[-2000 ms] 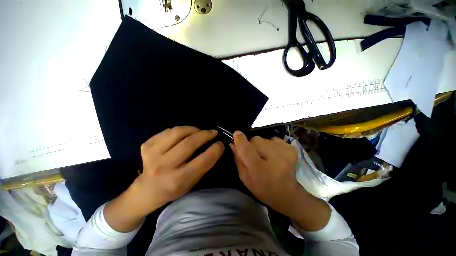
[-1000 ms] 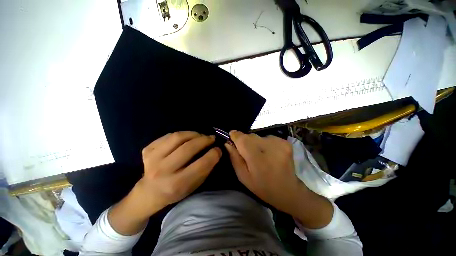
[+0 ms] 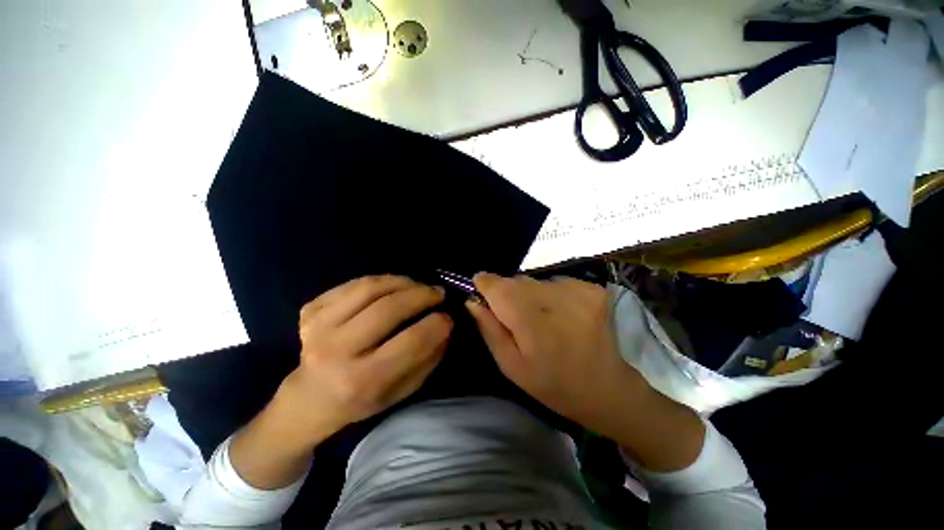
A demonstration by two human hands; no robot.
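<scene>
A black fabric panel [image 3: 362, 197] lies over the table and hangs over its front edge towards the lap. My left hand [image 3: 370, 347] pinches the cloth between thumb and fingers near the table edge. My right hand [image 3: 549, 336] is closed around small thread snips [image 3: 456, 281]. Only their slim silver blades show, pointing left at the cloth beside my left fingertips. The rest of the snips is hidden in my right hand. Dark cloth in the lap blends with the panel.
Black shears [image 3: 631, 93] lie on the white table [image 3: 662, 186] at right. The needle plate [image 3: 357, 41] is at the top. Black strips [image 3: 792, 64] and white paper pieces [image 3: 864, 124] lie far right. Pale cloth [image 3: 662, 357] and scraps are below the worn yellow edge [image 3: 766, 252].
The view has shifted slightly, so the table and panel sit a little differently. The snips' blades lie at a flatter angle. Both hands stay close together at the cloth.
</scene>
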